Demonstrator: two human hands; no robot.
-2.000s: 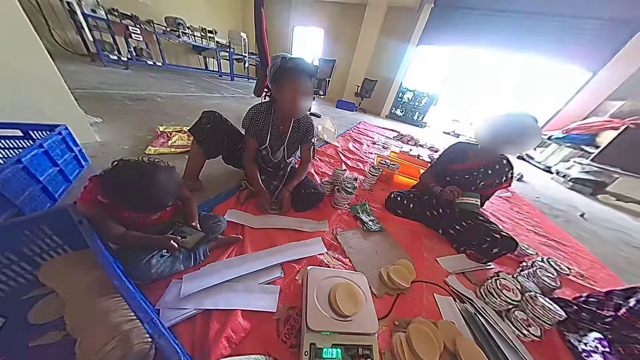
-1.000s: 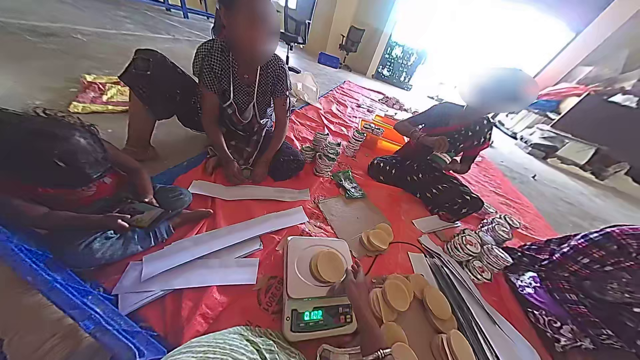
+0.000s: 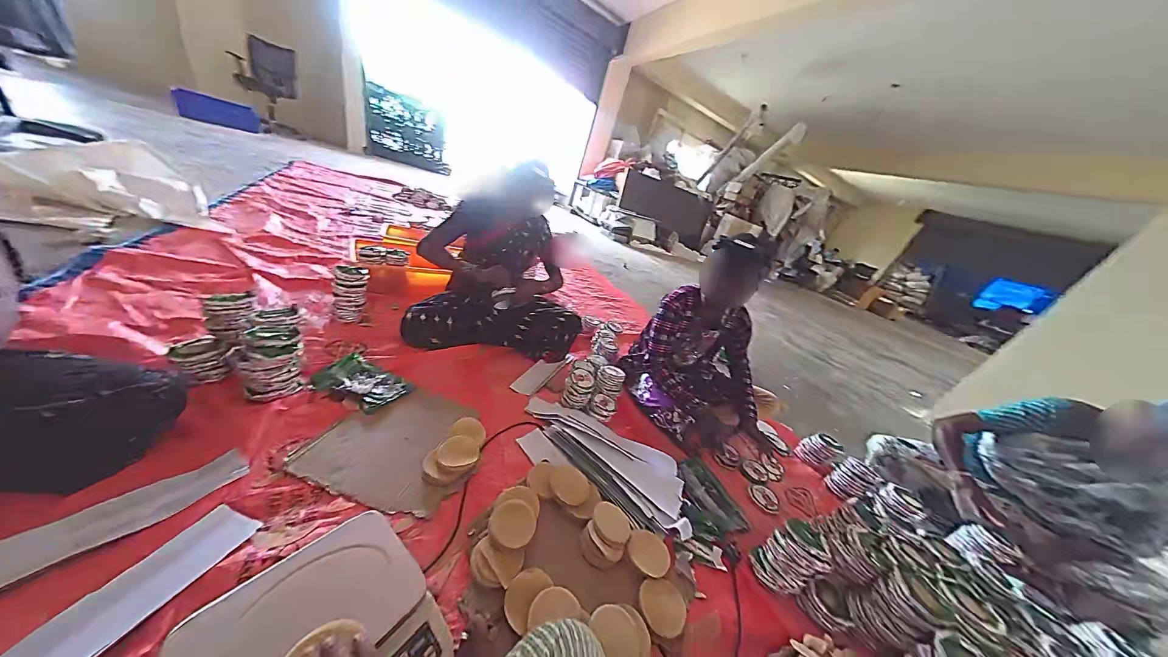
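At the bottom edge, a round tan disc (image 3: 328, 637) rests on the pale weighing scale (image 3: 301, 593). Blurred fingertips seem to touch it; which of my hands they belong to, and their grip, cannot be told. Right of the scale, small stacks of tan discs (image 3: 513, 525) ring a brown board (image 3: 570, 547). A dark shape by its left edge may be part of a hand. Striped cloth (image 3: 557, 641) shows at the bottom. More tan discs (image 3: 458, 451) lie on a flat grey-brown sheet (image 3: 383, 447) beyond the scale.
Paper strips (image 3: 137, 584) lie left, long sheets (image 3: 611, 465) ahead, and a black cable crosses the red tarpaulin (image 3: 438, 365). Stacks of green-and-white discs (image 3: 274, 351) stand beyond; a large heap (image 3: 894, 566) lies right. Three other people sit ahead and right, some handling discs.
The view has swung strongly to the right. The hand with bangles seen beside the scale one second ago is no longer plainly visible.
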